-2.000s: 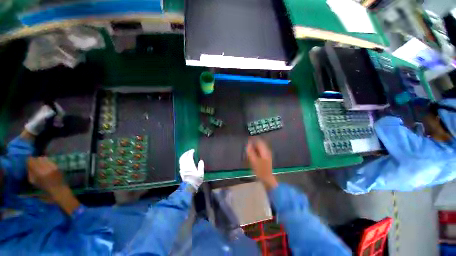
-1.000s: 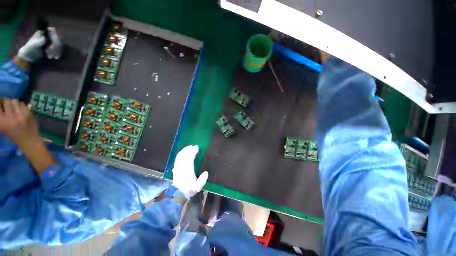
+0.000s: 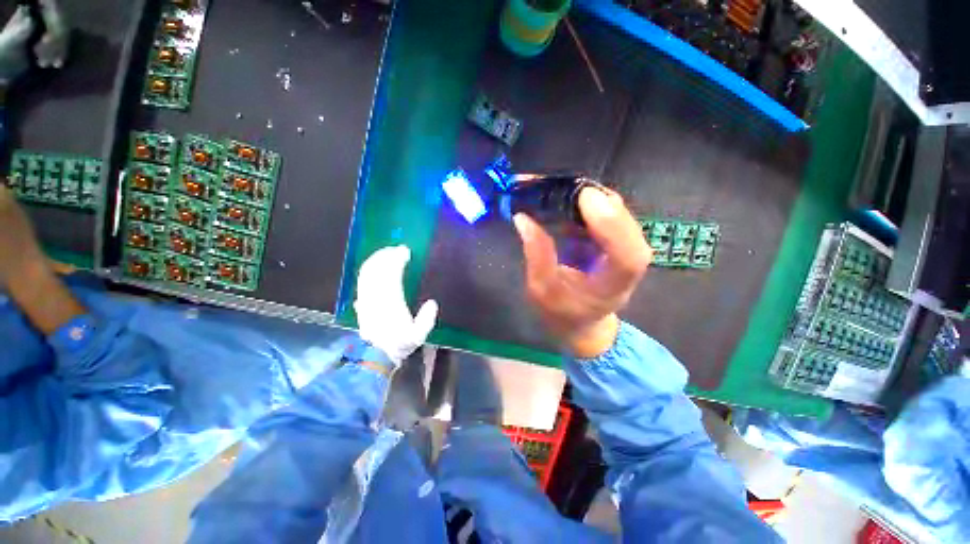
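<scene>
My bare right hand (image 3: 583, 255) holds a black UV torch (image 3: 548, 197) over the black mat. Its blue-violet light falls on a small single circuit board (image 3: 465, 196), which glows white-blue. Another small board (image 3: 495, 119) lies above it, and one by the torch head is partly hidden. A circuit board panel (image 3: 686, 243) lies on the mat right of my right hand, its left end hidden behind the fingers. My white-gloved left hand (image 3: 391, 304) rests at the mat's front left edge, fingers apart and empty.
A green pot (image 3: 531, 23) and a thin reddish stick (image 3: 583, 53) are at the mat's back. A board tray (image 3: 239, 303) is on the left, a clear tray of boards (image 3: 840, 308) on the right. Another person's bare hand (image 3: 32, 260) and gloved hand (image 3: 32, 37) are far left.
My right hand has come back from the upper right and now holds the lit torch over the small boards. The left hand stays at the mat's edge. The view has shifted.
</scene>
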